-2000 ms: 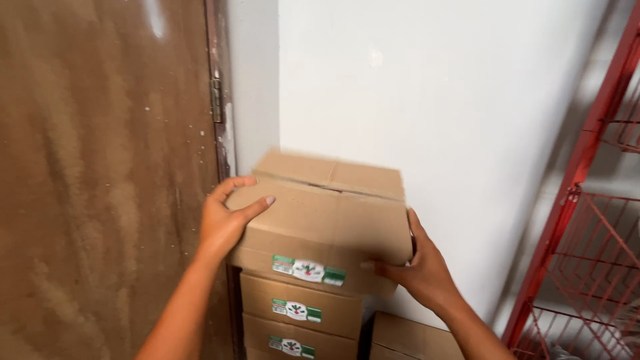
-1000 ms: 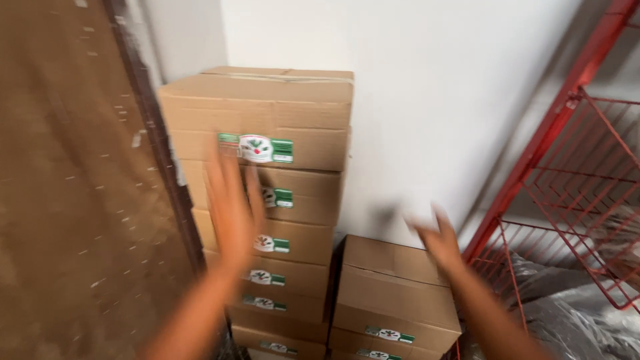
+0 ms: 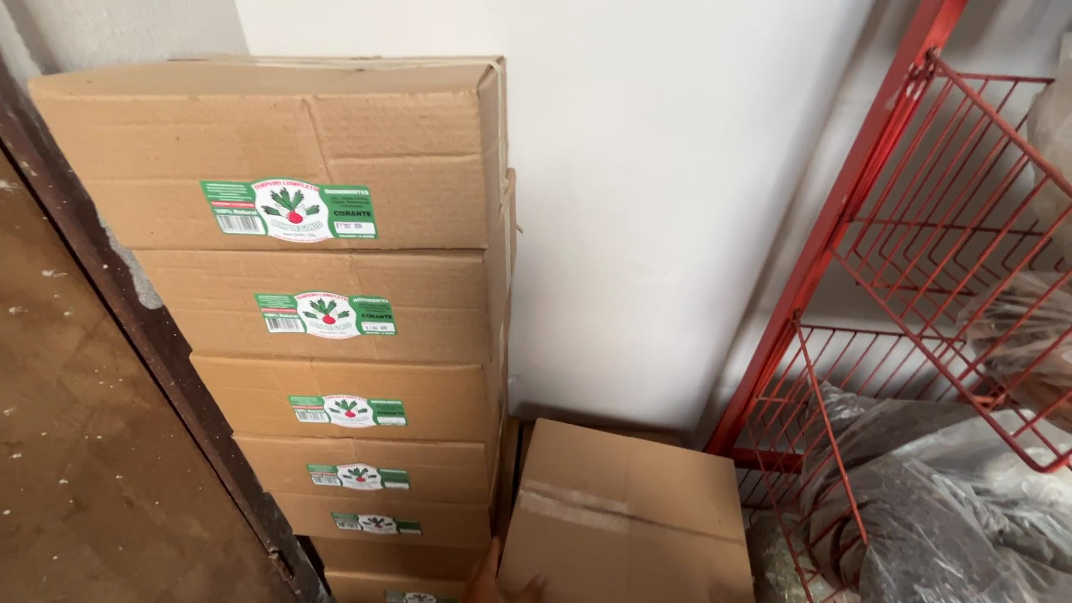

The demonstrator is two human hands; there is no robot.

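Observation:
A tall stack of cardboard boxes (image 3: 402, 205) with green and white labels stands at left centre, the top one tied with a string. Lower and to its right is a shorter cardboard box (image 3: 620, 519) with a strip of tape across its top. At the bottom edge, my left hand (image 3: 498, 582) is partly in view at the near left corner of that shorter box, beside the stack. Most of the hand is cut off, so its grip does not show. My right hand is out of view.
A red wire rack (image 3: 837, 251) leans along the right side, with plastic bags (image 3: 946, 502) in its lower baskets. A white wall (image 3: 653, 184) is behind the boxes. A brown door (image 3: 92, 435) with a dark frame borders the left.
Both hands held a box two seconds ago; one second ago they were off it, with that box on the tall stack. Now my left hand is low by the shorter box and my right hand has left view.

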